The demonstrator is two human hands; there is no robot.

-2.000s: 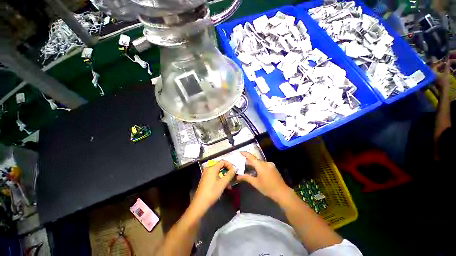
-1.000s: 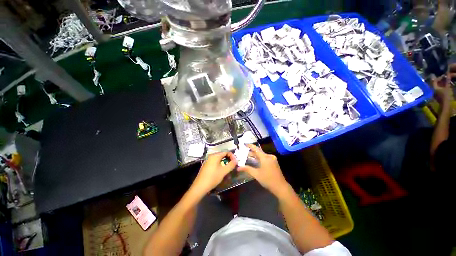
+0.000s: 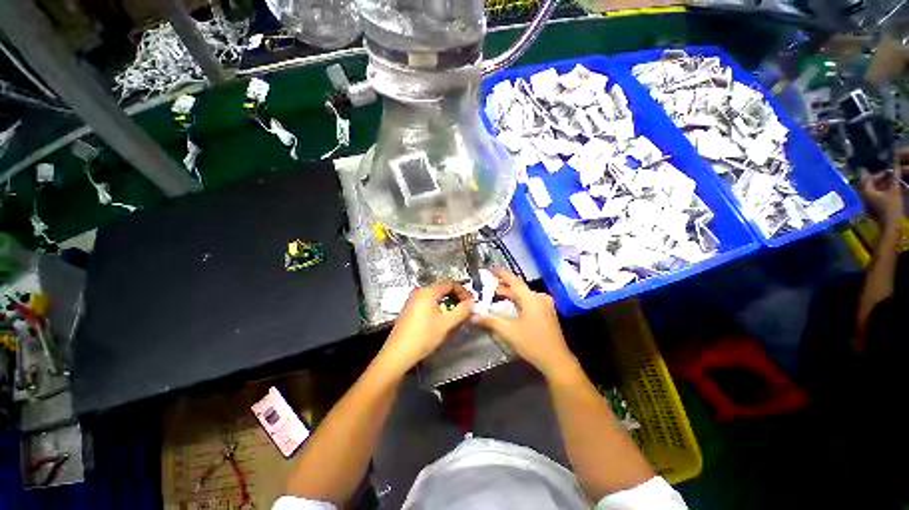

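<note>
My left hand (image 3: 434, 314) holds a small green circuit board (image 3: 449, 301), mostly hidden by the fingers. My right hand (image 3: 523, 317) holds a white housing (image 3: 485, 291) right beside the board. Both hands are close together over the front of the metal tray (image 3: 463, 361). A dark thin rod (image 3: 470, 261), perhaps a soldering iron, points down from under the clear hood (image 3: 439, 189) to the work. Whether its tip touches the parts cannot be told.
One circuit board (image 3: 303, 255) lies on the black mat (image 3: 209, 289) at left. Two blue bins (image 3: 560, 284) of white housings stand at right, above a yellow crate (image 3: 666, 423). A phone (image 3: 280, 421) and red-handled pliers (image 3: 237, 473) lie lower left. Another person's hand (image 3: 881, 194) shows far right.
My hands have moved up and forward with the board and housing, closer to the rod under the hood. The camera view has shifted slightly.
</note>
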